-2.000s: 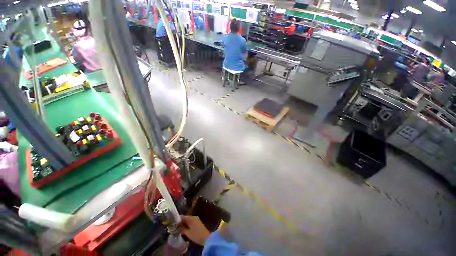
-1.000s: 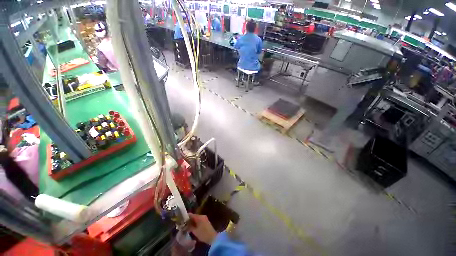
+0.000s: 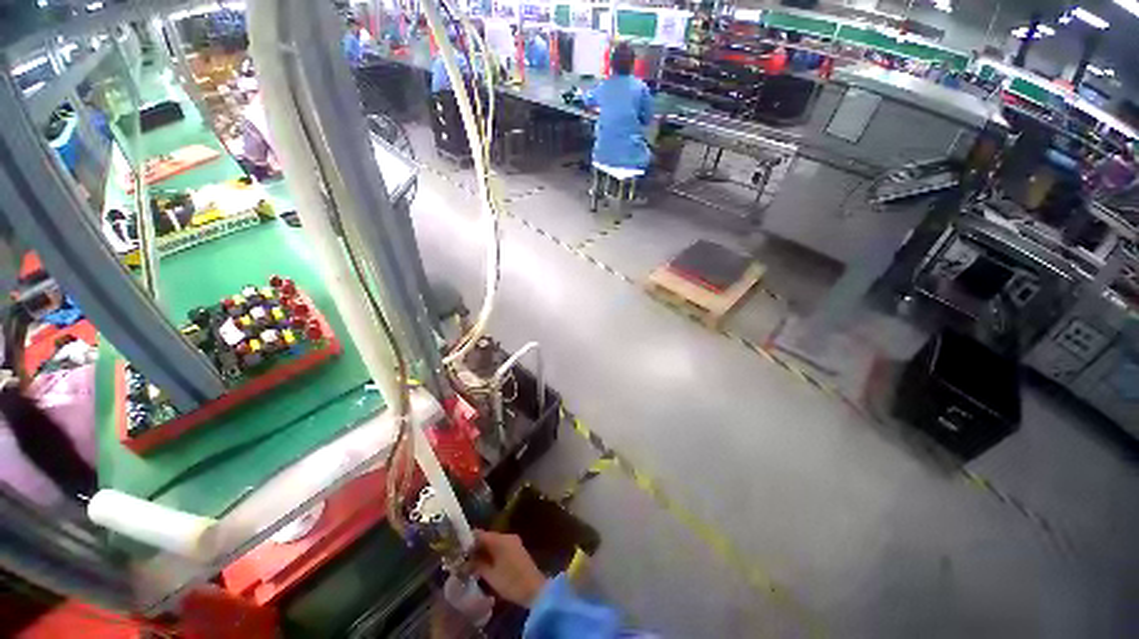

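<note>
The filter-regulator (image 3: pixel 431 524), a small cluster of metal and clear fittings with thin tubes, sits low beside the post at the bottom centre. My right hand (image 3: pixel 510 569), bare with a blue sleeve, reaches in from the right and grips the lower part of the cluster with its fingertips. A translucent cup (image 3: pixel 467 599) is just below the fingers. A dim skin-toned patch beside the cup may be my left hand, but it is dark, blurred and cut off by the bottom edge. The white hose (image 3: pixel 445 484) passes down beside the fittings.
A black tray (image 3: pixel 535 439) with a metal-topped pot stands right of the post (image 3: pixel 362 212). An open carton (image 3: pixel 550 531) is beside my right hand. The green mat (image 3: pixel 269 437) bears a component tray (image 3: pixel 237 395) and a white roll (image 3: pixel 152 522). A person (image 3: pixel 622 122) sits beyond the aisle.
The view has swung left and settled, so the scene sits further right. My right hand stays at the fittings throughout; the cup below it has shifted slightly.
</note>
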